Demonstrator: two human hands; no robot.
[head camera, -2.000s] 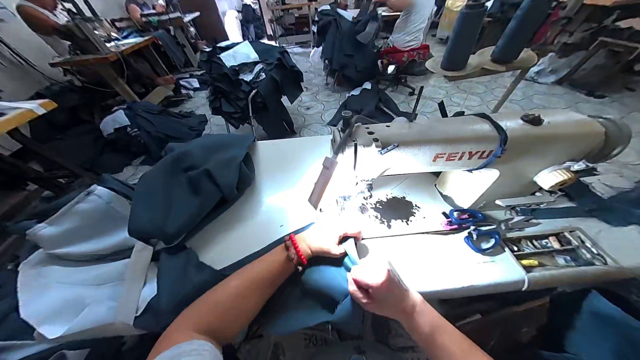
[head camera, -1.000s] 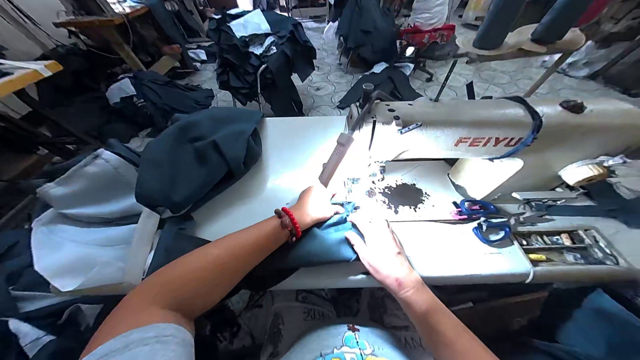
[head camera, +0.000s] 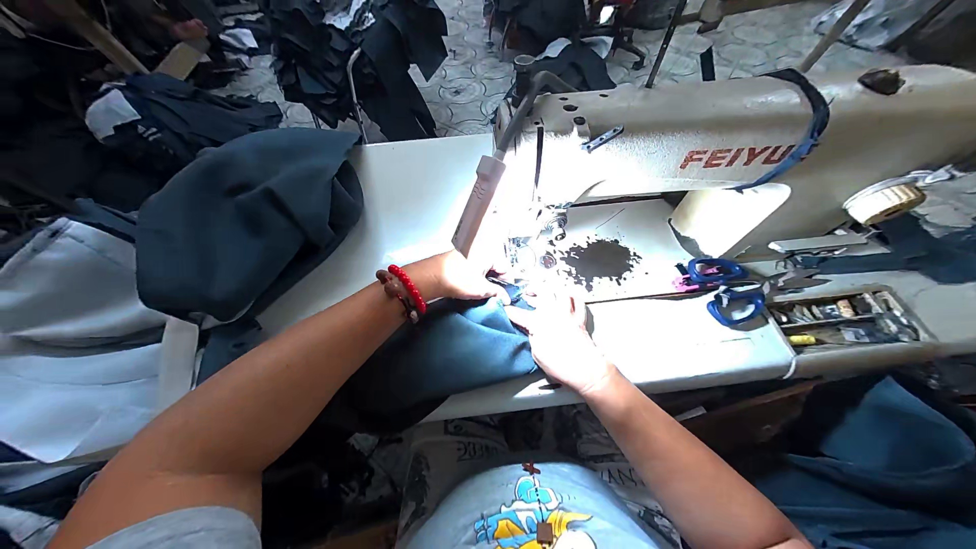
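Note:
A Feiyu sewing machine (head camera: 648, 145) stands on a white table, its needle area brightly lit by a lamp (head camera: 479, 202). Just in front of the presser foot, my left hand (head camera: 465, 276), with red beads at the wrist, grips the edge of a dark blue fabric piece (head camera: 465, 343). My right hand (head camera: 560, 339) holds the same cloth from the other side, close to the needle. Glare hides the fingertips and the exact place of the cloth at the foot. The fabric hangs over the table's front edge.
Dark folded cloth (head camera: 244, 221) lies on the table's left, beside pale fabric pieces (head camera: 76, 343). Blue-handled scissors (head camera: 736, 305) lie at the right, next to a tray (head camera: 846, 324) of small parts. Behind are piles of dark garments (head camera: 358, 61) and a tiled floor.
Since two seconds ago both hands have moved with the cloth toward the needle area. The view has tilted down and come closer to the machine.

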